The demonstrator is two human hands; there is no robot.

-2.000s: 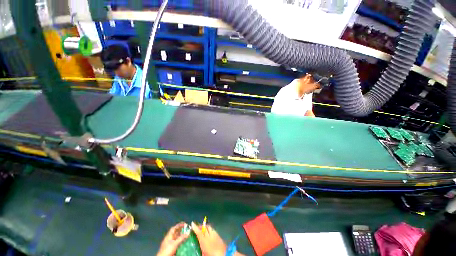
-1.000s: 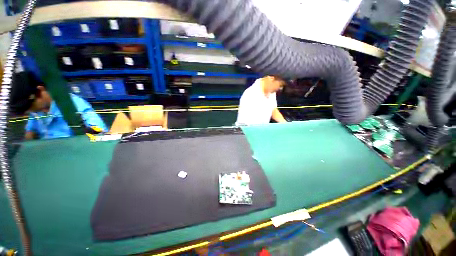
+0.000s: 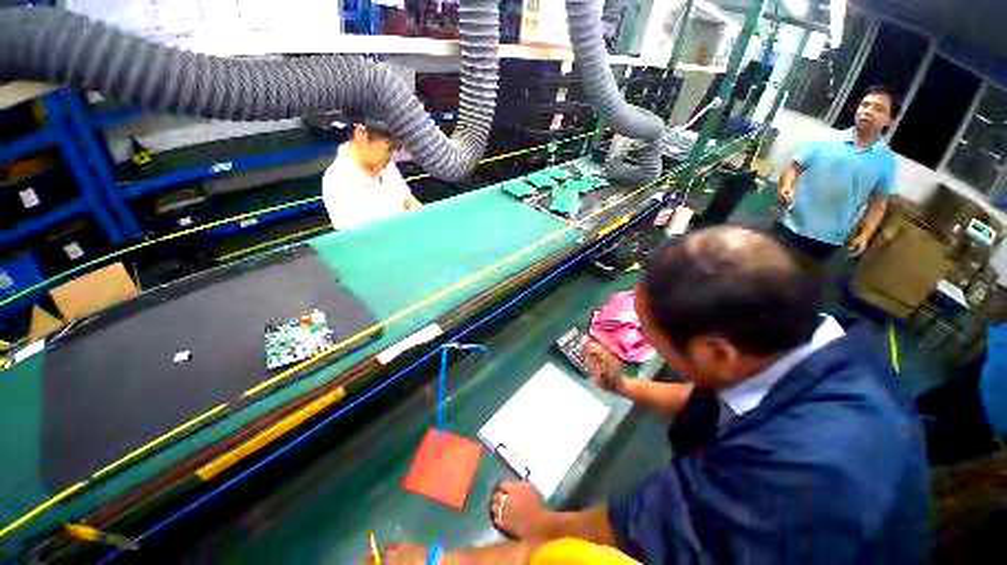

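Note:
My right hand (image 3: pixel 400 554) shows only as a small part at the bottom edge, with a blue wrist strap (image 3: pixel 435 553) beside it. A thin yellow stick (image 3: pixel 375 550) stands up at its fingers and appears held. The rest of this hand and whatever lies below it are cut off. My left hand is out of the picture. A red-orange square pad (image 3: pixel 443 468) lies on the green bench above my right hand, with a blue cord (image 3: pixel 443 386) running from it. A clipboard with a white sheet (image 3: pixel 544 425) lies to its right.
A person in dark blue (image 3: pixel 773 441) leans in at right, one hand by the clipboard, the other at the calculator (image 3: pixel 574 350) near pink cloth (image 3: pixel 621 327). A circuit board (image 3: pixel 296 341) lies on the line's black mat (image 3: pixel 144 375). Grey hoses (image 3: pixel 221 94) hang overhead. Two other people stand beyond.
The view has swung right and back down to the bench. The dark-blue-clothed person and a standing person now show. Both my hands and the green board in them showed two seconds ago.

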